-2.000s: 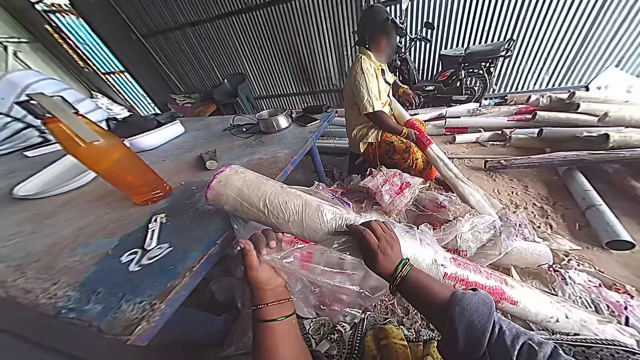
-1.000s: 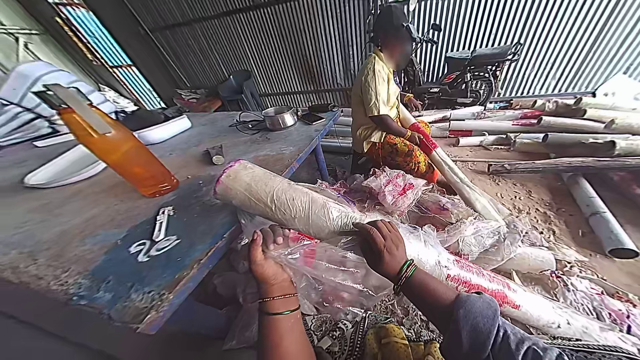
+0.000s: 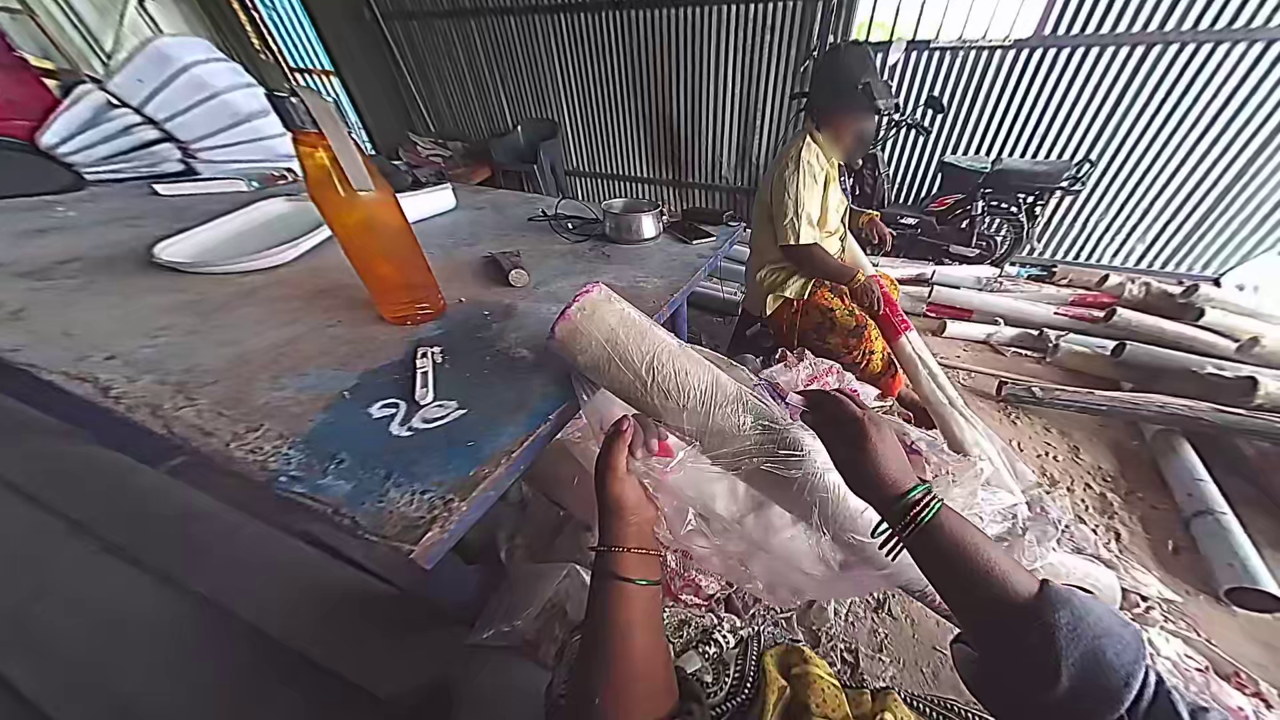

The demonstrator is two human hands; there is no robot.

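Note:
A long roll wrapped in clear plastic film lies slanting, its near-table end with a pink rim resting at the table's corner. My left hand grips loose clear plastic sheet on the roll's near side. On the far side of the roll, my right hand pinches the plastic film between thumb and fingers. The lower part of the roll is partly hidden behind the sheet and my right forearm. Crumpled plastic with pink marks lies beyond the roll.
The table holds an orange bottle, a utility knife, a white tray, a metal pot and a phone. A seated person holds another roll. Several pipes lie on the ground; a motorcycle stands behind.
My right hand has come off the top of the roll to its far side, drawing up film. The loose sheet at my left hand is spread wider across the roll's near side.

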